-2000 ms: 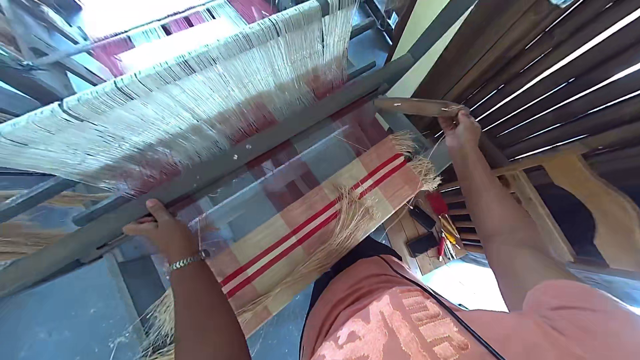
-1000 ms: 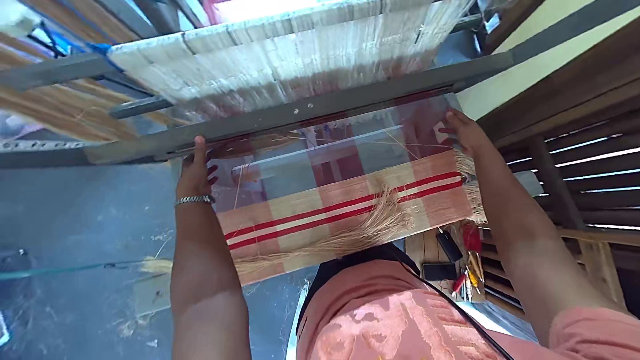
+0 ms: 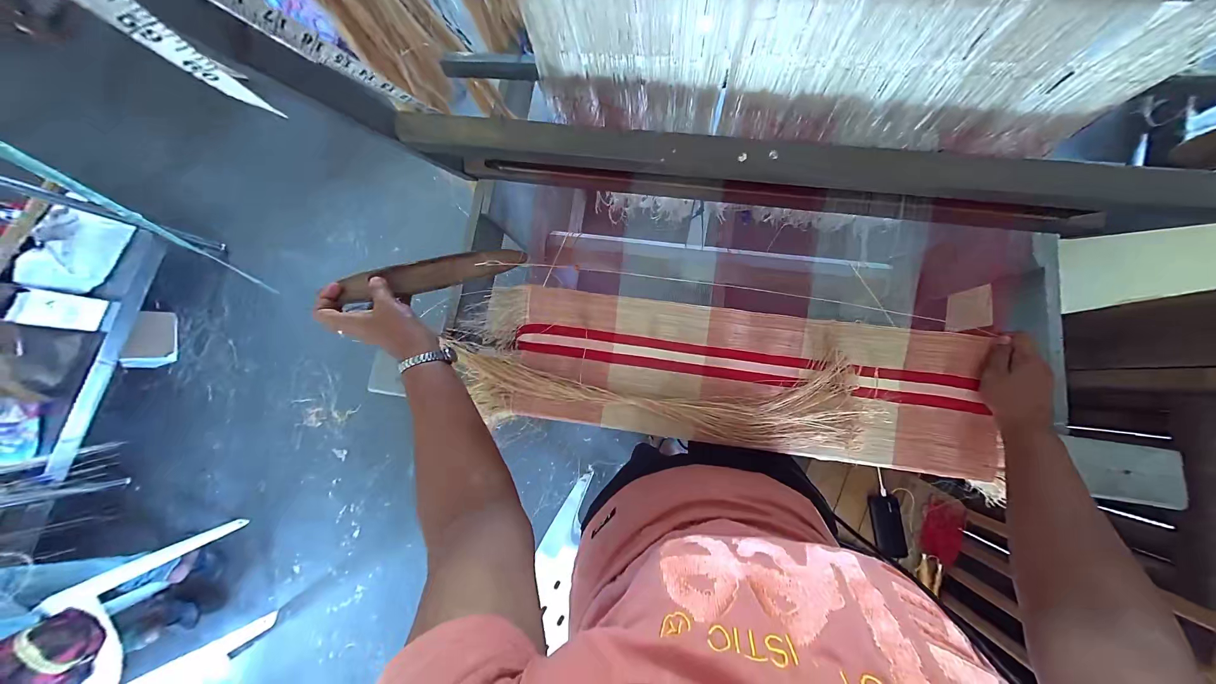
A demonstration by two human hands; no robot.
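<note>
A wooden weaving shuttle [image 3: 432,274] is held out past the left edge of the loom by my left hand [image 3: 375,318]. From the shuttle a thin strand runs across the warp to the right edge of the cloth. There my right hand [image 3: 1018,382] grips the cloth's edge, the strand's end near its fingertips. The woven cloth [image 3: 655,332] is peach and cream with red stripes. A bundle of loose straw-coloured fibres [image 3: 665,410] lies over it. Beyond the cloth stretch sheer warp threads [image 3: 798,247], up to the loom's dark wooden beater [image 3: 760,163].
White heddle strings [image 3: 855,66] hang behind the beater. At the left, a white pointed strip [image 3: 180,57] with writing juts over the floor, and tan fibre hanks [image 3: 399,47] hang near it. A black phone [image 3: 888,524] on a cable lies on the wooden bench at lower right.
The shuttle, in my right hand at the loom's right side two seconds ago, is now in my left hand at the left. My right hand has moved to the cloth's right edge. The view has shifted left.
</note>
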